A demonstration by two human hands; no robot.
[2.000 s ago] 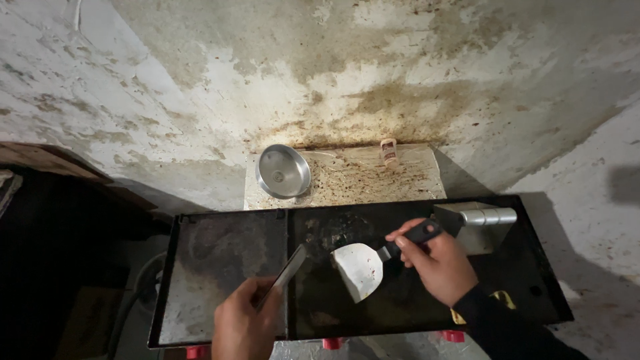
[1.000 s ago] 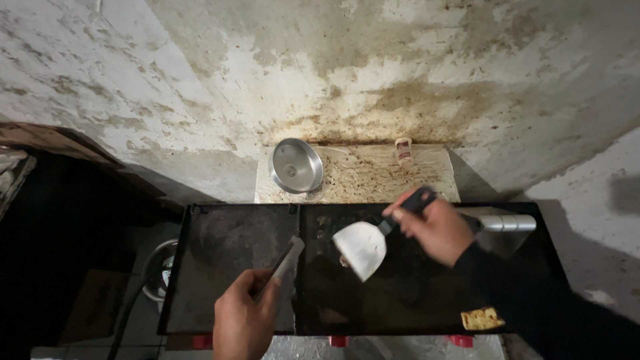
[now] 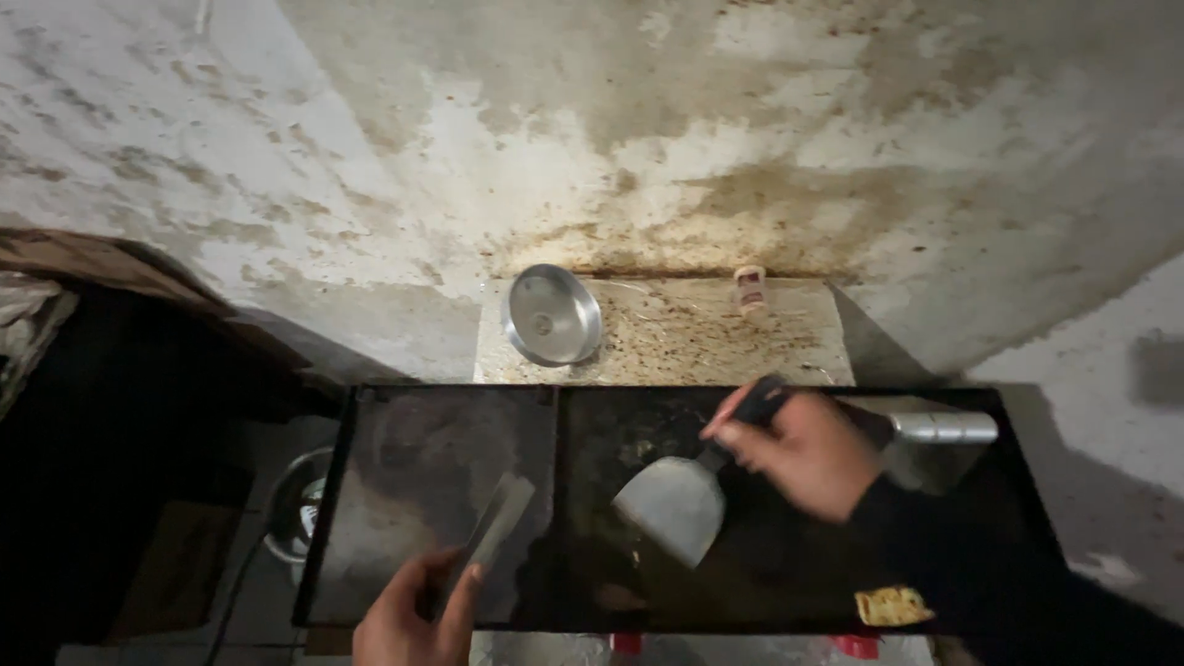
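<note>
My right hand [image 3: 800,449] grips the black handle of a wide metal spatula [image 3: 680,504], its blade over the right section of a dark flat griddle [image 3: 592,592]. Between the fingers of my left hand [image 3: 421,606] is a narrow flat metal tool [image 3: 504,518], perhaps a scraper or a second spatula seen edge-on, tilted up over the griddle's left section. A browned, folded piece of food [image 3: 893,606] lies at the griddle's front right, beside my dark right sleeve. Small bits of food lie near the spatula blade.
Behind the griddle, a foil-covered, stained surface [image 3: 684,338] holds a round metal bowl or lid [image 3: 553,316] and a small labelled bottle [image 3: 750,289]. A metal object with a cylindrical part [image 3: 943,427] rests at the griddle's back right. Red knobs [image 3: 626,643] line the front. A stained wall rises behind.
The folded food, mostly hidden by my right arm two seconds ago, now shows fully. The spatula in my right hand has turned, its blade facing lower left. The tool in my left hand shows more of its flat side.
</note>
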